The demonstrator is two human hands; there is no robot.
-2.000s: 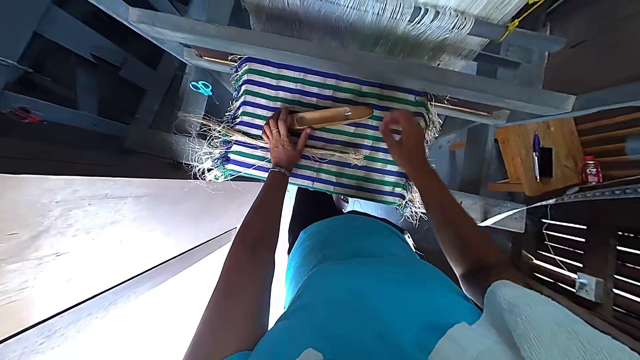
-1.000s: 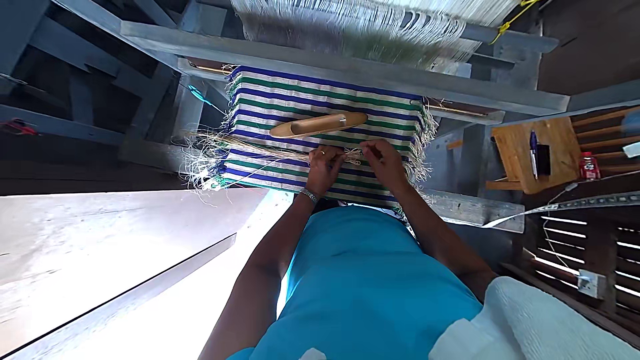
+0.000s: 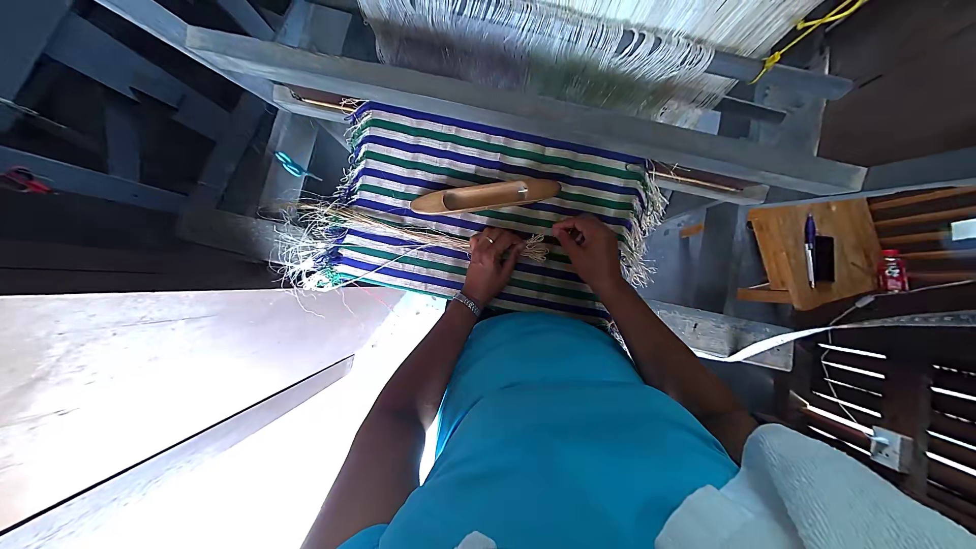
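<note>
Cloth striped in white, green and blue (image 3: 427, 271) lies across the loom in front of me, with frayed ends at both sides. My left hand (image 3: 493, 255) is closed on a bundle of pale fibre strands (image 3: 404, 229), whose short ends stick out to its right. The bundle runs left over the cloth to a loose tangle at the edge. Just right of those ends is my right hand (image 3: 585, 242), its thumb and forefinger pinched together; whether a strand is between them cannot be told. Above my hands a wooden boat shuttle (image 3: 488, 197) rests on the cloth.
A grey loom beam (image 3: 526, 107) crosses beyond the cloth, with pale warp threads (image 3: 579, 46) behind it. Turquoise scissors (image 3: 291, 165) are at the left on the frame. At the right, a wooden stool (image 3: 846, 259) holds a pen and a dark object, near a red-lidded jar (image 3: 893, 271).
Two seconds ago my left hand was at the shuttle; it has since come down to the fibre bundle. My right hand met it there one second ago and is now a little apart to the right.
</note>
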